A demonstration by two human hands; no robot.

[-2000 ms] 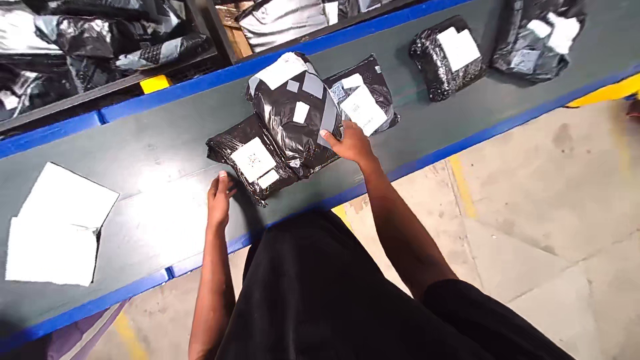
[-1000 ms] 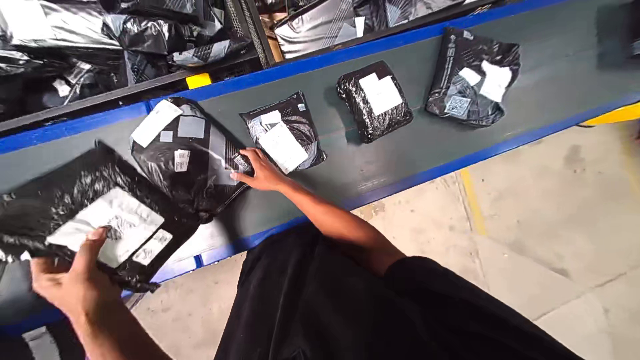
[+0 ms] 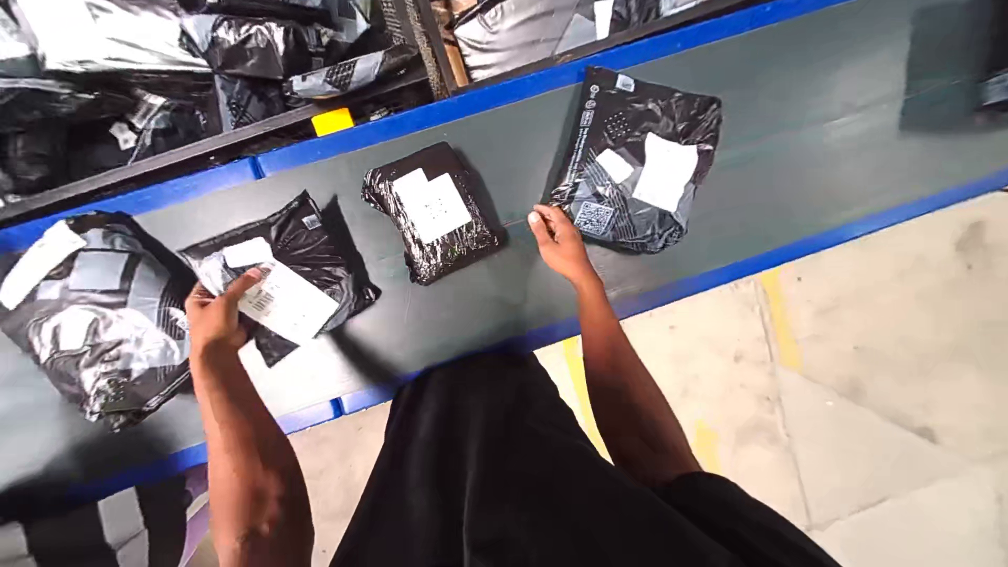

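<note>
My left hand (image 3: 219,313) grips the left edge of a small black plastic mailer (image 3: 327,244), its thumb on top by the white label. To the left lies a bulky black and grey mailer (image 3: 110,315), close to that hand. A shiny wrapped black parcel (image 3: 437,213) with white labels lies between my two hands, touched by neither. My right hand (image 3: 561,240) is at the lower left corner of a larger black mailer (image 3: 642,161) with a printed code; its fingers are bent near the edge, and whether they pinch the plastic cannot be told.
The parcels lie on a grey conveyor belt (image 3: 803,157) with blue side rails (image 3: 504,98). Behind the far rail, bins hold piled mailers (image 3: 260,47), beside a yellow tag (image 3: 332,122). Another dark parcel (image 3: 996,90) is at the right edge. Striped fabric (image 3: 118,520) shows at lower left.
The large mailer my left hand held at the left one second ago is out of view. That hand is now on the small mailer. My right hand has moved from the bulky mailer to the larger one farther right.
</note>
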